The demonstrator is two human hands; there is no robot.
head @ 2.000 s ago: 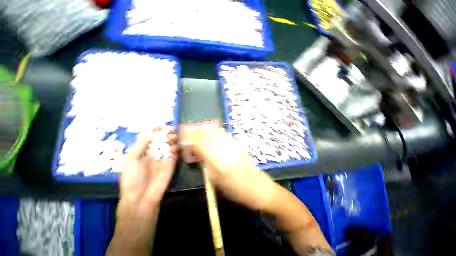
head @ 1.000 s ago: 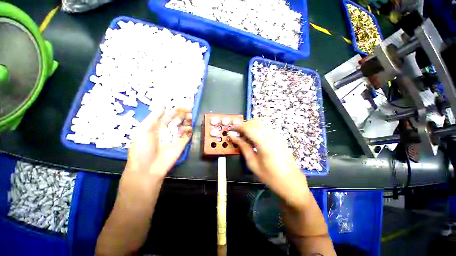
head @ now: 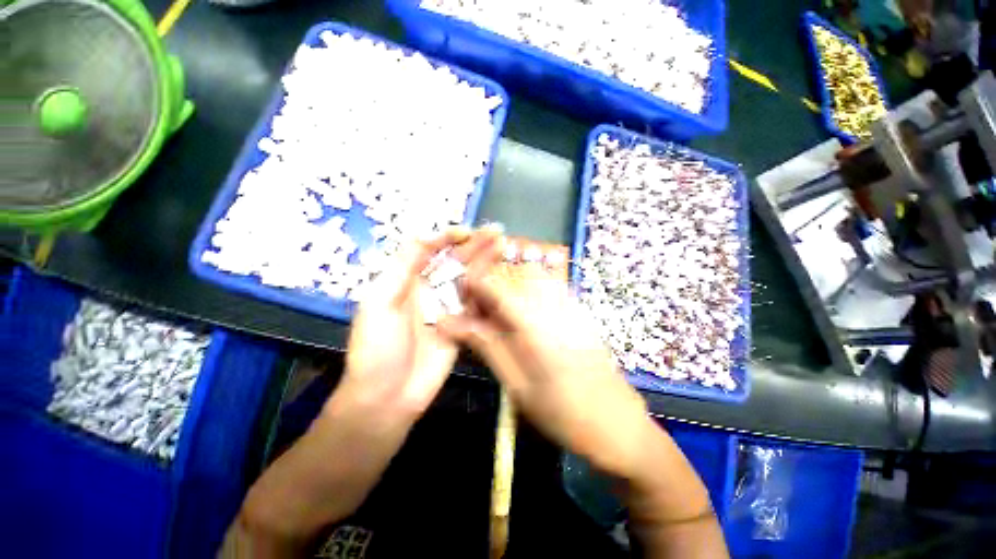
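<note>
My left hand (head: 399,328) is cupped palm up and holds a few white housings (head: 446,286) by the front edge of the left parts tray (head: 491,142). My right hand (head: 535,339) reaches over to it, its fingers at the white housings; whether it grips one is hard to tell. The loading fixture (head: 559,258) lies behind my right hand, mostly hidden, with white pieces showing along its far row. Its wooden handle (head: 504,470) sticks out towards me below my right hand. The right parts tray (head: 746,262) of leaded components is right of the fixture.
A rear parts bin (head: 612,96) stands beyond the trays. A bench press (head: 874,240) is at right, with brass-coloured parts (head: 850,85) behind it. A green desk fan (head: 175,98) is at left. Blue bins (head: 197,404) sit below the bench edge, also at lower right (head: 814,491).
The camera view has shifted, so trays and fan appear further right. My right hand has moved from the fixture's holes to my left palm and now covers most of the fixture.
</note>
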